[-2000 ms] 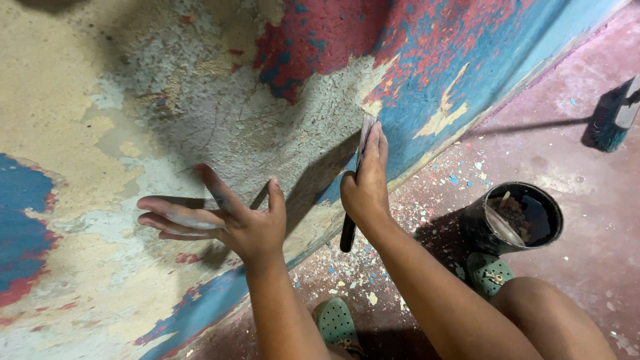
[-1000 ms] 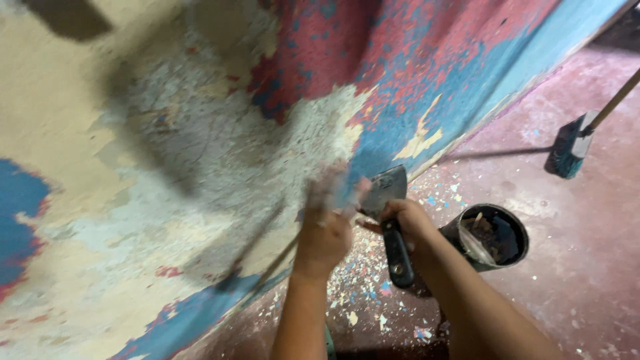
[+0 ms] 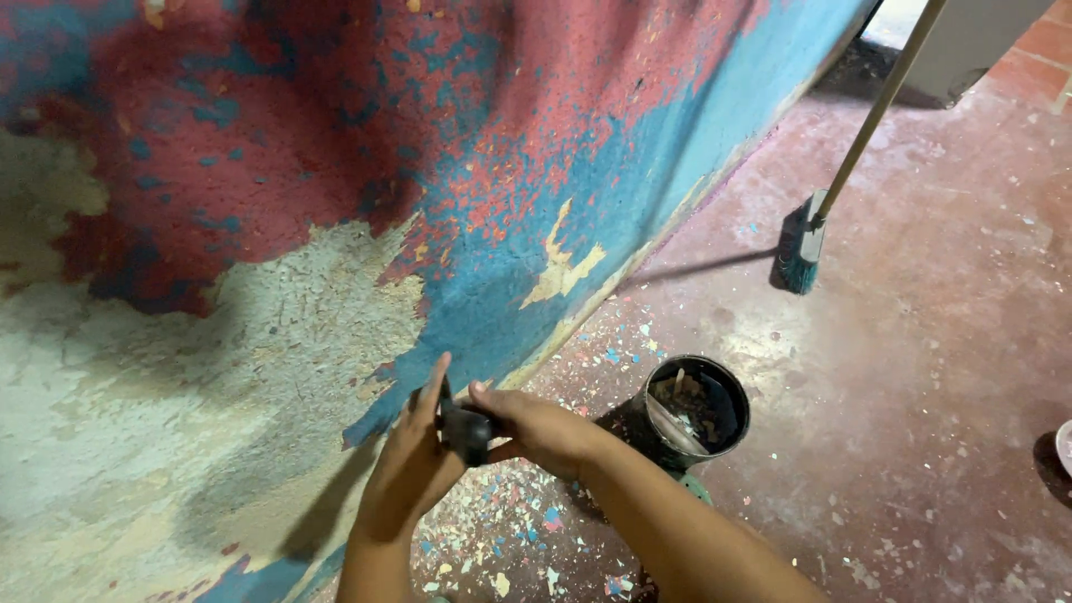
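Both hands are close together in front of the wall's lower edge. A scraper with a black handle (image 3: 466, 434) is between them, its handle end pointing toward the camera and its blade mostly hidden. My right hand (image 3: 536, 427) grips the scraper from the right. My left hand (image 3: 421, 448) is against its left side, fingers pointing up; whether it grips the tool cannot be told. Behind them, the wall (image 3: 335, 293) shows peeling red and blue paint around a bare, rough, pale patch.
A black bucket (image 3: 740, 402) with dark liquid and scraps stands right of my right hand. Paint flakes (image 3: 519, 519) litter the reddish floor along the wall. Farther back, a broom (image 3: 808, 243) with teal bristles stands upright. A pale round item (image 3: 1064, 448) is cut off at the right edge.
The scraper was near the wall in my right hand, with my left hand apart and its fingers spread; now both hands meet at the scraper. The view has shifted.
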